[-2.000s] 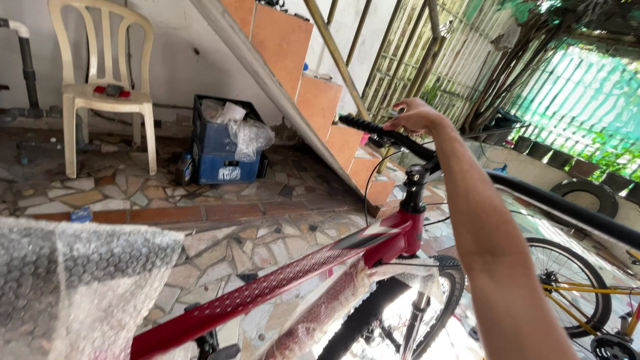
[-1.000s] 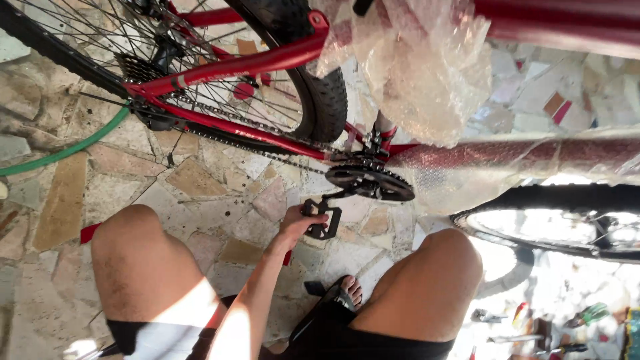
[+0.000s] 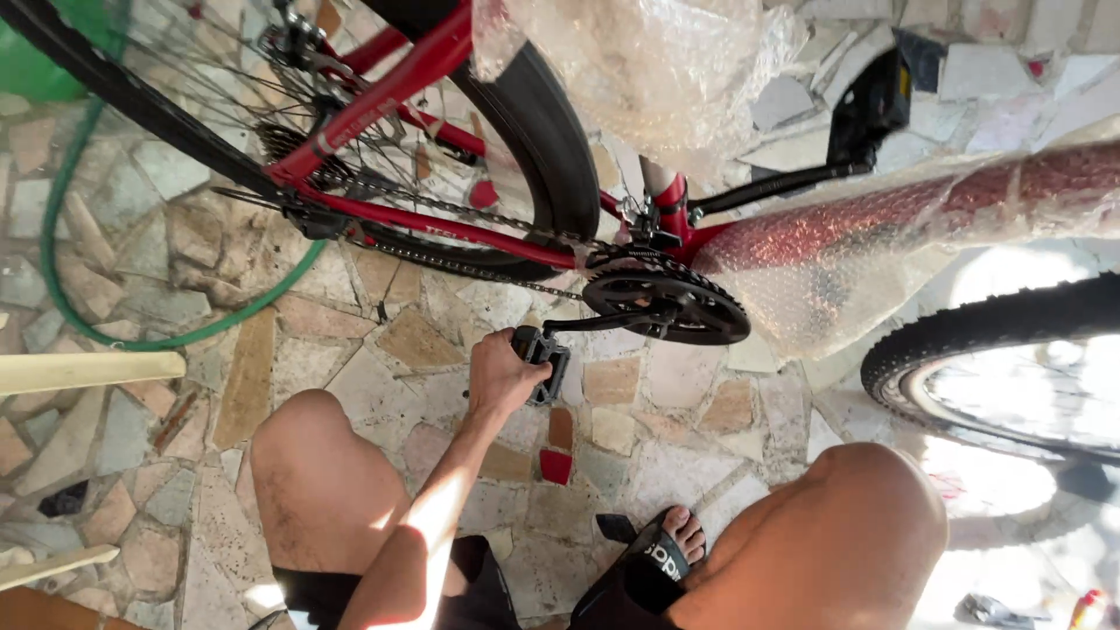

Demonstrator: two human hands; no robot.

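Note:
My left hand [image 3: 503,372] is closed around a black bicycle pedal [image 3: 542,363], thumb on its right side. A black crank arm [image 3: 604,322] joins this pedal to the black chainring [image 3: 665,297] of a red bicycle. The chain [image 3: 472,267] runs left from the chainring to the rear cassette [image 3: 302,153]. Bubble wrap [image 3: 814,271] covers the red frame tube [image 3: 919,197] at right. The opposite pedal [image 3: 871,105] stands at upper right. The black rear tyre [image 3: 560,140] is beyond the red stays [image 3: 376,105]. My right hand is out of view.
A green hose [image 3: 66,254] curves over the stone-patterned floor at left, near pale chair legs [image 3: 87,366]. A knobbly wheel [image 3: 989,324] is at right. My bent knees flank my arm, with a sandalled foot [image 3: 682,534] between them. Small items lie at lower right.
The view has swung from the handlebar, where a hand rested two seconds ago, down to the crank. My left hand was on the pedal one second ago too; the pedal now sits further left of the chainring.

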